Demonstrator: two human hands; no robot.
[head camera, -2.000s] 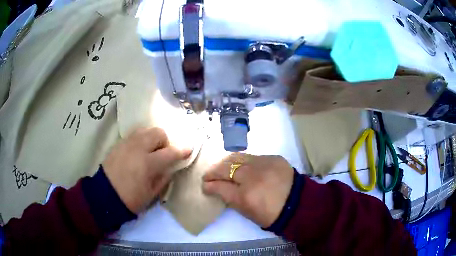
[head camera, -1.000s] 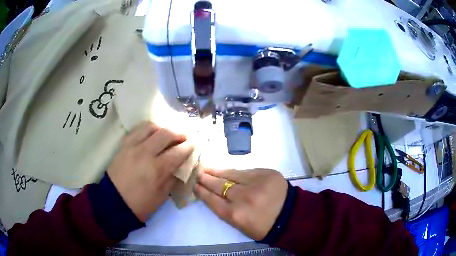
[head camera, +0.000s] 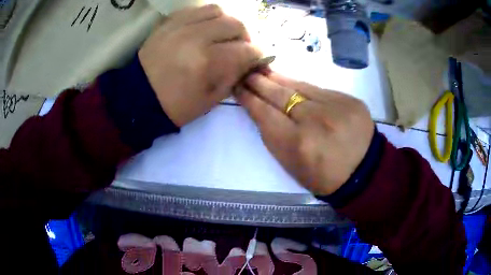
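Note:
My left hand (head camera: 202, 62) and my right hand (head camera: 312, 126), with a gold ring, meet left of the machine's grey cylinder (head camera: 347, 37). A small edge of beige fabric (head camera: 265, 61) shows between their fingertips; most of it is hidden by the hands. A large beige fabric panel (head camera: 64, 48) with dark printed lines lies to the left, partly beside my left hand. The needle area is mostly out of the picture at the top, brightly lit.
At right lie a beige fabric piece (head camera: 406, 70), scissors with a yellow handle (head camera: 442, 128) and a green one, and thread snips (head camera: 478, 147). A ruler strip (head camera: 215, 207) runs along the table's front edge. Blue material (head camera: 64, 236) shows below.
The view has tilted down, so the machine head has mostly left the picture and the front edge shows. My hands have come together, and the fabric between them is now mostly covered.

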